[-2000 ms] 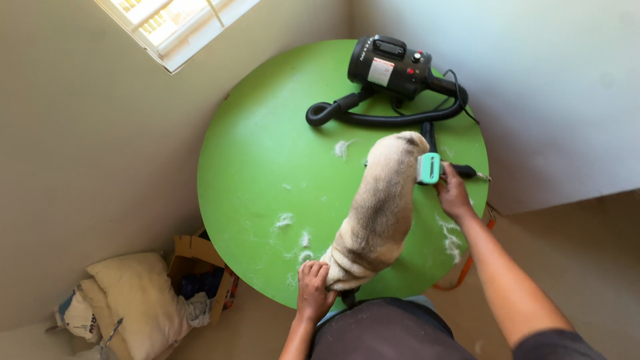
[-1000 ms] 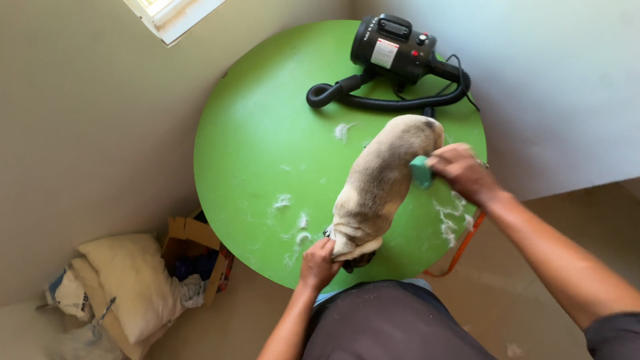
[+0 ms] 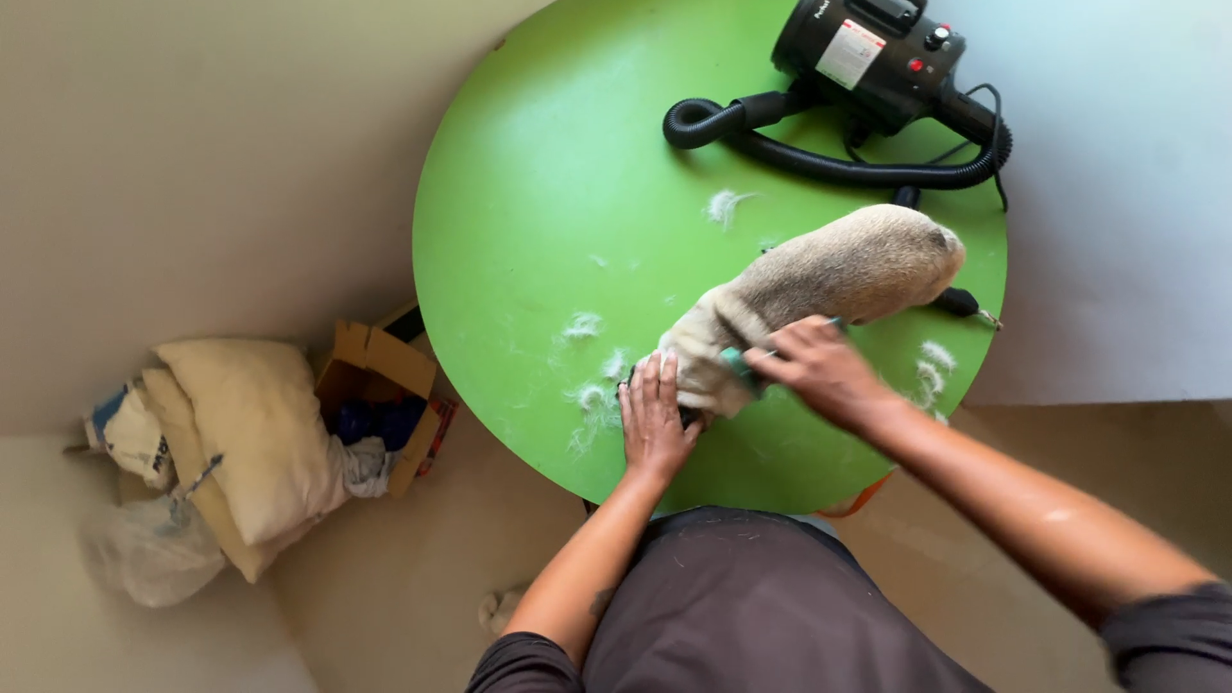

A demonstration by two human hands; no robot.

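A fawn, short-haired dog (image 3: pixel 828 274) stands on a round green table (image 3: pixel 520 192), its head end toward me at the lower left. My left hand (image 3: pixel 657 416) lies on the dog's head, fingers spread along its side; the face is mostly hidden. In my right hand (image 3: pixel 818 371) is a teal pet grooming brush (image 3: pixel 739 366), held against the loose skin of the neck and shoulder. The brush is slightly blurred. Tufts of shed fur (image 3: pixel 582 325) lie on the tabletop on both sides of the dog.
A black pet dryer (image 3: pixel 871 63) with a coiled hose (image 3: pixel 837 168) occupies the table's far right. Beyond the dog lies a black tool handle (image 3: pixel 956 301). An orange strap (image 3: pixel 859 496) hangs at the near edge. Cushions (image 3: pixel 260 433) and an open cardboard box (image 3: pixel 371 351) sit at lower left.
My right hand has moved with the brush from beside the dog's rear to its neck and shoulder. The dog's body now slants more to the right. My left hand remains at its head end.
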